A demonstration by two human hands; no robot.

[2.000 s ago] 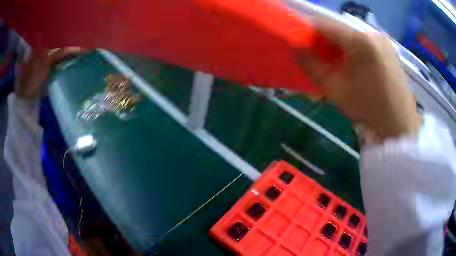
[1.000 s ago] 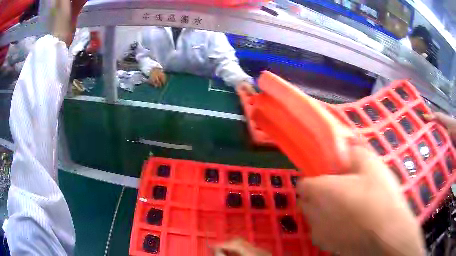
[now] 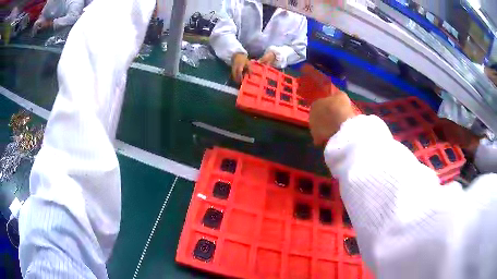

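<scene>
A red-orange foam tray point(image 3: 245, 208) lies on the green bench in front of me. Black square watch bodies point(image 3: 204, 249) fill its left column and several pockets further right; other pockets are empty. A second red tray point(image 3: 261, 109) lies beyond it, with black pieces in some pockets. My right hand point(image 3: 331, 115) is at this tray's right end, its fingers closed on a blurred dark red tray part; its fingertips are partly hidden. My right sleeve covers the near tray's right side. My left hand is out of the picture; only its white sleeve shows, reaching past the top edge.
A person's hand point(image 3: 240, 66) holds the far tray's left end. More filled red trays point(image 3: 400, 117) are at the right, beside another person's dark, blurred hand. A metal post point(image 3: 174, 38) stands behind. A gold and silver heap point(image 3: 24, 136) and a white plug point(image 3: 16, 206) are at left.
The folded red tray in my right hand has moved away from me to the far tray. The view has shifted. My left hand has gone out past the top edge.
</scene>
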